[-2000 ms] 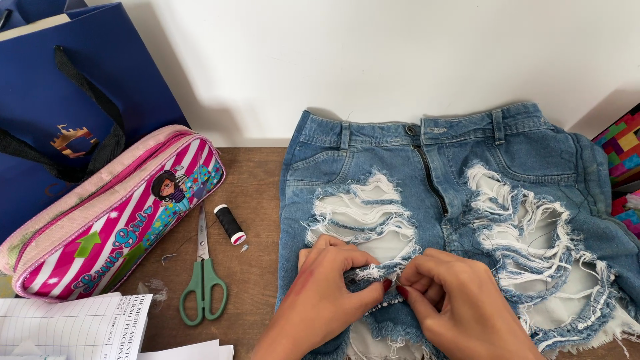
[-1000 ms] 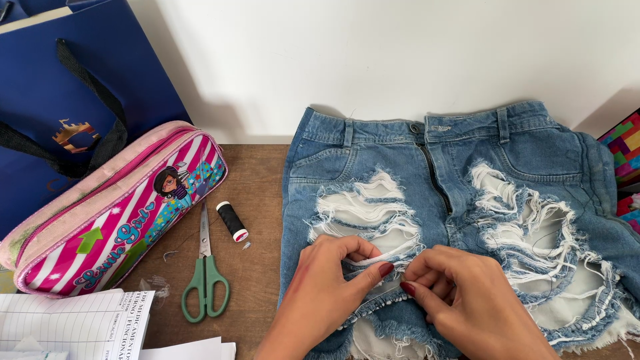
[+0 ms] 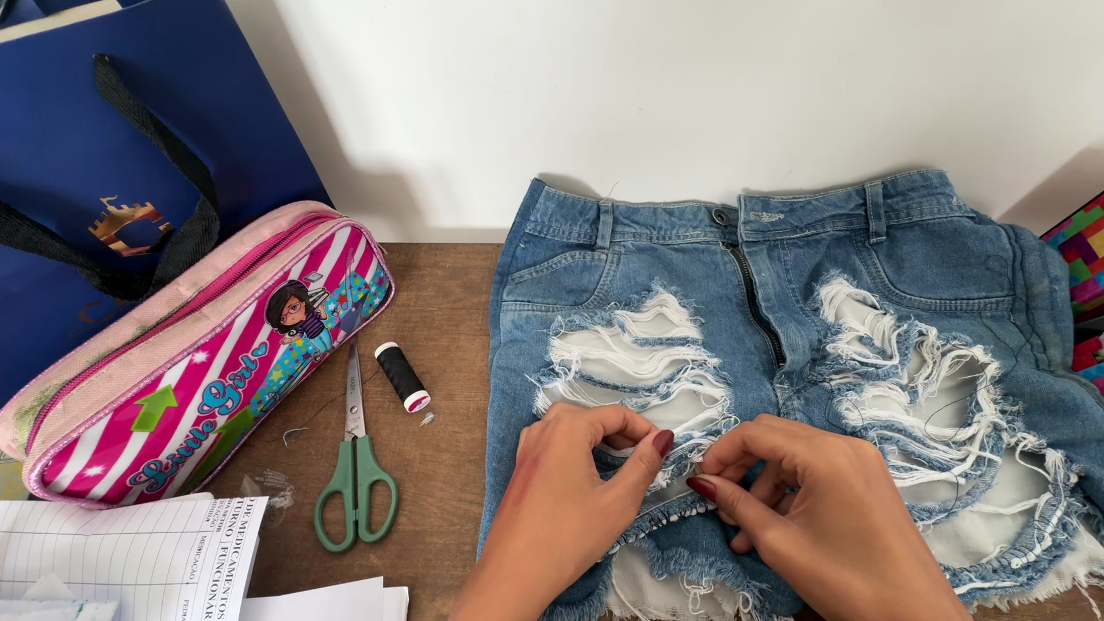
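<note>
Ripped blue denim shorts (image 3: pixel 655 250) lie spread out, waistband toward the wall, with white frayed threads over pale fabric in the holes. My left hand (image 3: pixel 586 483) rests on the leg at the left, thumb and index finger pinching at the frayed edge of its hole. Close beside it, my right hand (image 3: pixel 793 500) has thumb and index finger pinched together at the same edge; whatever is between them is too small to tell. Dark thread (image 3: pixel 940 423) loops over the hole on the right. Left of the shorts are green-handled scissors (image 3: pixel 355 492) and a spool of black thread (image 3: pixel 402 377).
A pink striped pencil case (image 3: pixel 216 362) leans by a blue paper bag (image 3: pixel 95 155) at the left. Printed papers (image 3: pixel 112 552) lie at the lower left on the wooden table (image 3: pixel 448 345). A white wall (image 3: pixel 647 95) stands behind; a multicoloured object (image 3: pixel 1087 259) is at the right edge.
My hands were closer together two seconds ago, then parted slightly. The fingers of both hands have shifted a little along the frayed edge; the shorts, scissors and spool have stayed in place.
</note>
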